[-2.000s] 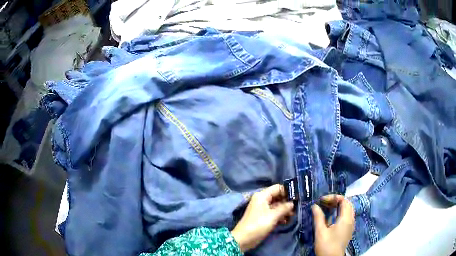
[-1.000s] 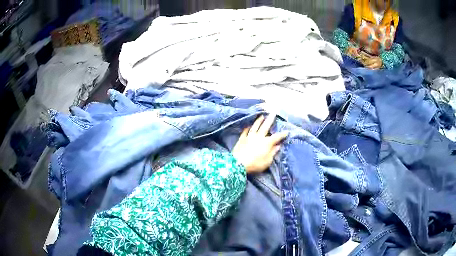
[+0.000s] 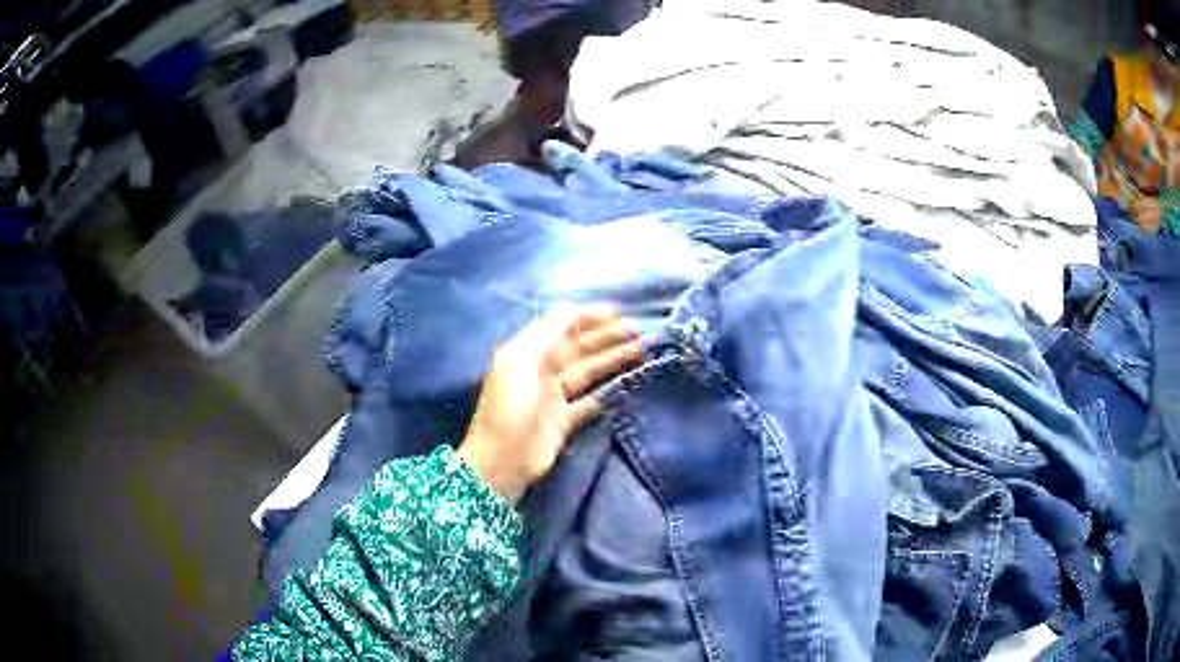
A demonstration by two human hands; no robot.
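Note:
A large faded blue denim garment (image 3: 608, 543) is heaped on the table, with a long double-stitched strip running down its near part and a pale fold standing up beside it. My left hand (image 3: 537, 388), in a green patterned sleeve, lies on the denim left of the stitched strip. Its fingers are apart and their tips touch the cloth by a stitched edge; the hand is slightly blurred and no clear grip shows. My right hand is not in view.
A white garment pile (image 3: 854, 117) lies behind the denim. A pale tub (image 3: 240, 339) stands at the left. More denim (image 3: 1145, 323) lies at the right. A person in an orange-yellow vest (image 3: 1139, 117) is at the upper right edge.
The view has turned left. My right hand has left the picture. My left hand has moved from beside the dark labels to the upper left of the denim, whose stitched strip is now shifted and folded.

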